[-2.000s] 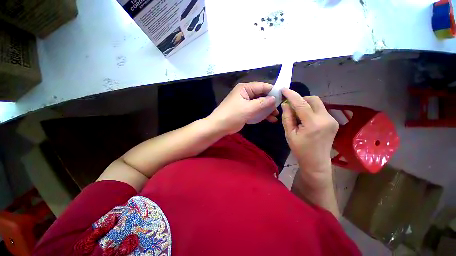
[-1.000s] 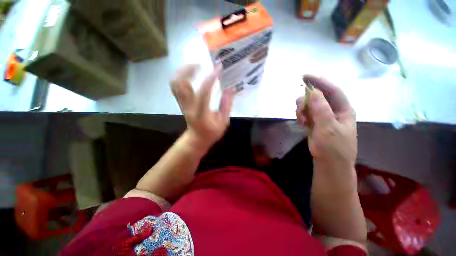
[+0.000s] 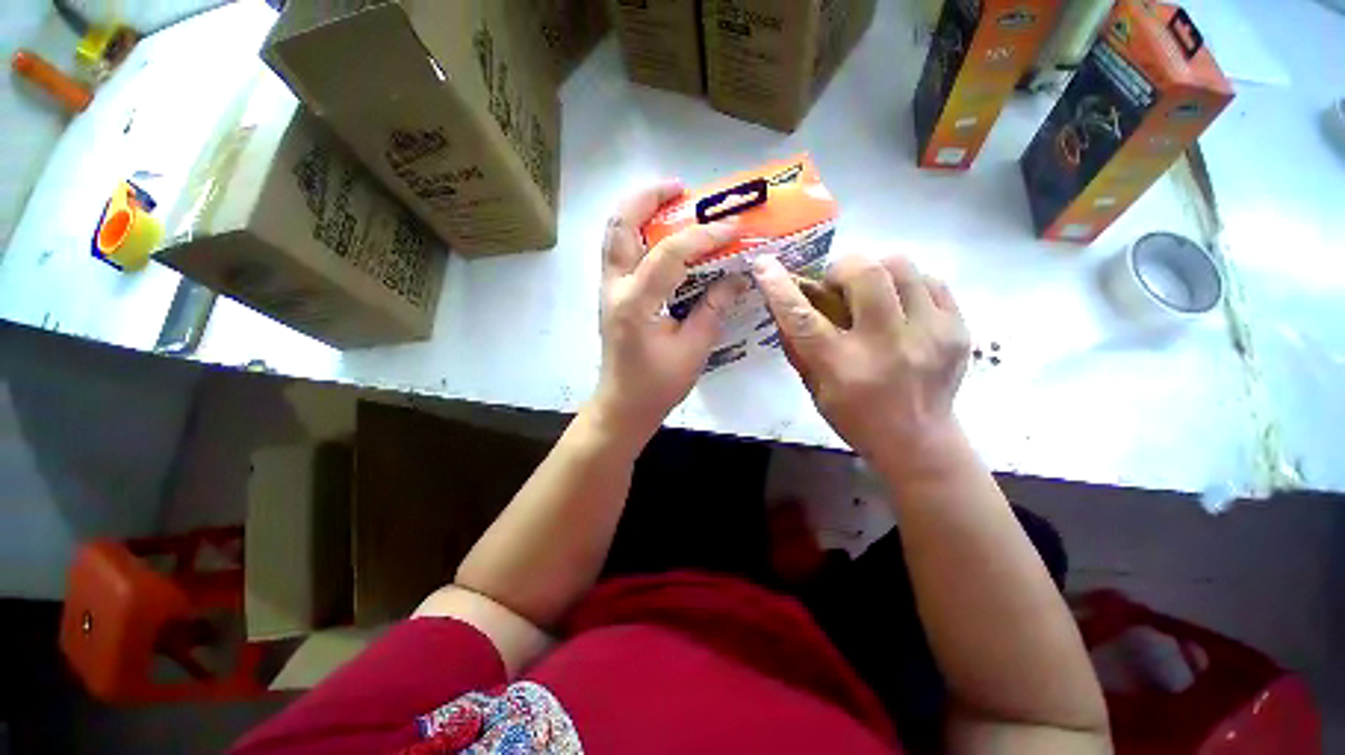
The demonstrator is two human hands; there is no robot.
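A retail colour box (image 3: 798, 208) with an orange top and black handle slot stands on the white table (image 3: 620, 387) in front of me. My left hand (image 3: 649, 317) grips its left side, fingers at the top edge and thumb on the printed face. My right hand (image 3: 881, 342) is at the box's right front, its index fingertip touching the face just below the orange top. A small yellow-brown thing (image 3: 829, 303) shows between its fingers, probably the yellow tool. My hands cover much of the printed face.
Brown cartons (image 3: 347, 236) stand left and behind. Two more orange retail boxes (image 3: 1128, 118) stand at the back right, near a tape roll (image 3: 1171, 277). A few black dots (image 3: 988, 354) lie right of my right hand. An orange-yellow tape roll (image 3: 127, 233) is far left. Red stools are below.
My left hand has gone from open beside the box to gripping it. My right hand has moved left onto the box face. The view has shifted, showing more of the table's back.
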